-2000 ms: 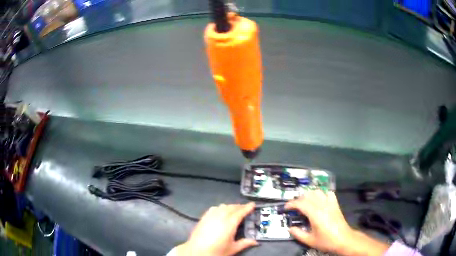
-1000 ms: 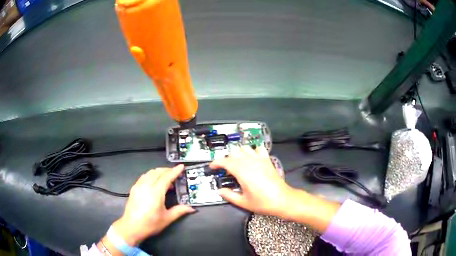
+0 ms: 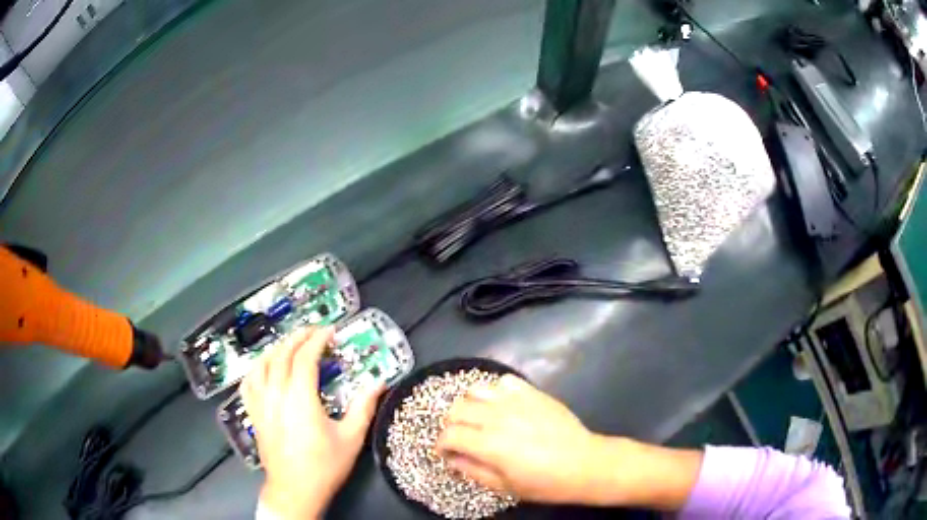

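My left hand (image 3: 301,416) lies over the nearer adapter housing (image 3: 391,350), thumb and fingers spread across its board, hiding its middle. My right hand (image 3: 518,437) has its fingertips in the screws of the round black dish (image 3: 382,447); whether it grips any screws cannot be told. The second open housing (image 3: 341,279), with a green and white board, lies just beyond and beside the first. The orange electric screwdriver (image 3: 76,323) shows at the left edge, its tip near the far housing's left end.
Black cord bundles (image 3: 473,218) lie right of the housings, more at lower left. A clear bag of screws (image 3: 701,168) lies near the green post (image 3: 574,51). Dark and grey boxes (image 3: 806,178) with leads lie at the right.
The view has swung to the right. My right hand has left the nearer housing and moved into the screw dish. My left hand has moved onto the nearer housing's board.
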